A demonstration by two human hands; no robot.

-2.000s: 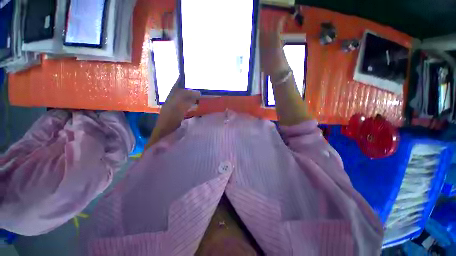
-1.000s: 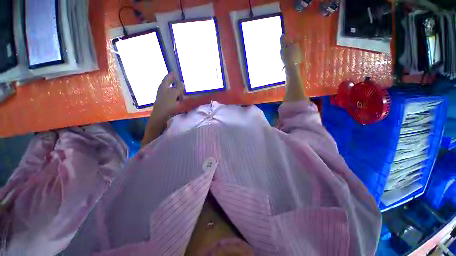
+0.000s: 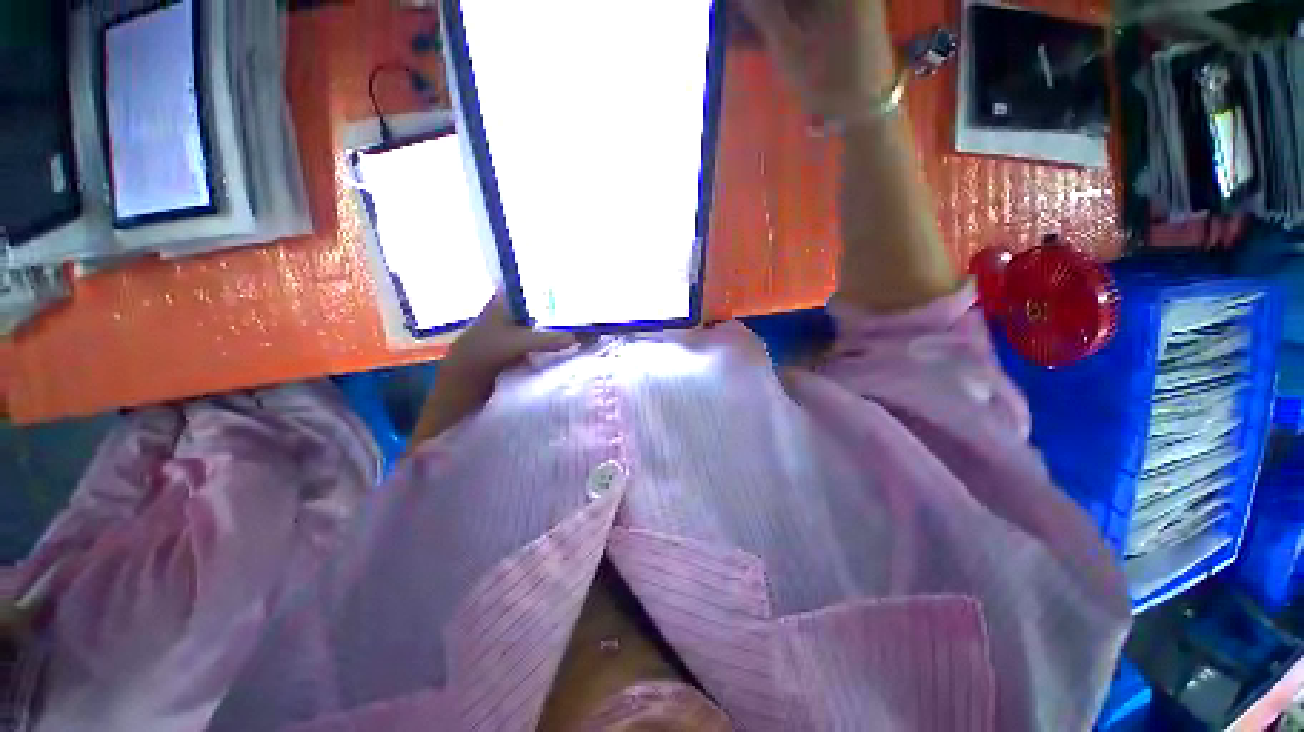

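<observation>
A tablet point(image 3: 594, 165) with a glaring white screen is raised close to the camera, its top edge cut off by the picture. My left hand point(image 3: 501, 348) grips its lower left corner. My right hand point(image 3: 830, 57) is at the upper right, beside the tablet's upper right edge; its fingers are partly cut off and blurred, so I cannot tell if they touch it. A second tablet point(image 3: 433, 229), also lit white, lies on a pale backing sheet to the left with a thin black cord at its top. The raised tablet hides the bench behind it.
Stacked tablets on pale layers point(image 3: 157, 115) are at the left. A dark tablet point(image 3: 1033, 72) on a pale backing and a metal fixture point(image 3: 932, 53) are at the right. A red round object point(image 3: 1058, 300) is at the bench edge by a blue crate point(image 3: 1194, 429). A pink-sleeved person sits at left.
One white-lit tablet has been lifted from the bench towards the camera, with my left hand now on its lower corner. My right hand has moved up. The view has shifted slightly.
</observation>
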